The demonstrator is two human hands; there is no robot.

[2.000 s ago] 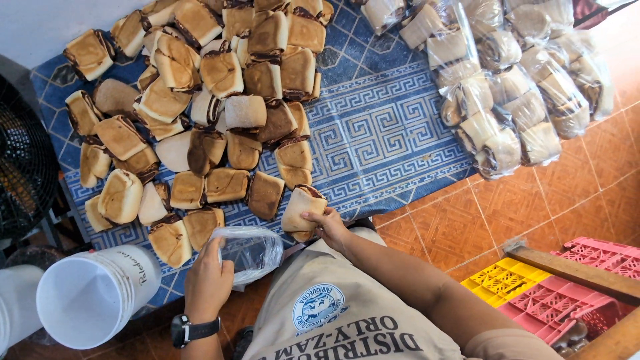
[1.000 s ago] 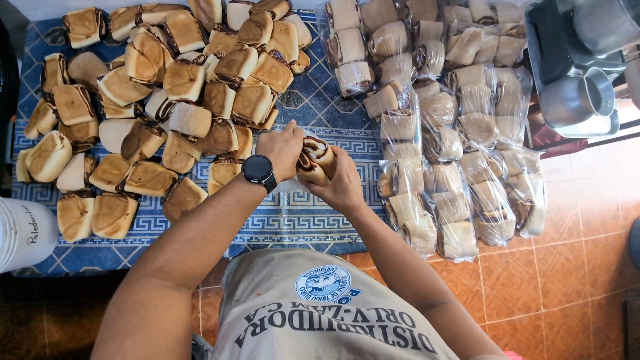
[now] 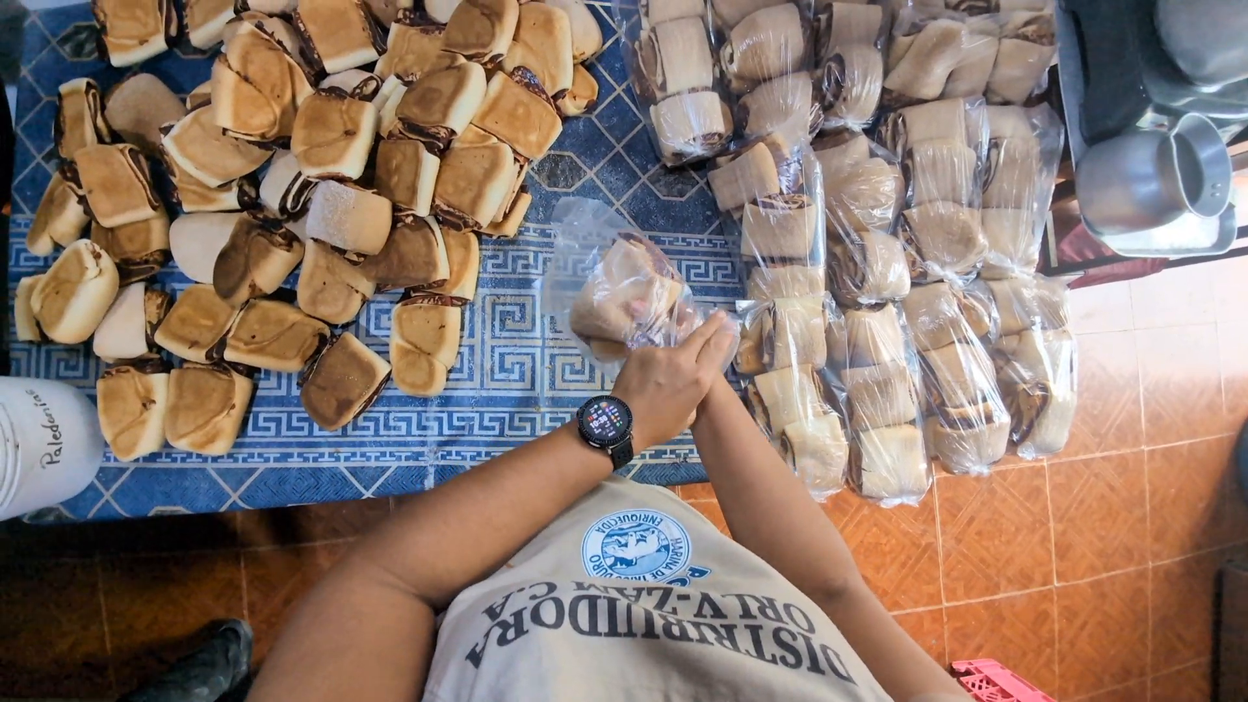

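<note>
A clear plastic bag (image 3: 624, 292) with filled bread rolls in it lies over the blue patterned tablecloth. My left hand (image 3: 663, 380), with a black watch at its wrist, is on the bag's near right end. Behind it and partly hidden, my right hand (image 3: 717, 351) meets the same end, its fingers bunched against the left ones. Both hands hold the gathered plastic. A heap of loose brown-topped rolls (image 3: 331, 136) covers the left of the table. Bagged rolls (image 3: 882, 380) lie in rows just right of my hands.
A white bucket (image 3: 44, 448) with handwriting stands at the table's left edge. Metal pots (image 3: 1150, 175) and a dark tray (image 3: 1102, 68) are at the upper right. Orange floor tiles (image 3: 1102, 526) and part of a pink crate (image 3: 999, 681) show below right.
Two seconds ago my left hand held a plastic bag and my right hand a roll, apart. Now both hands are together at the neck of a bag with rolls inside. The view has shifted right.
</note>
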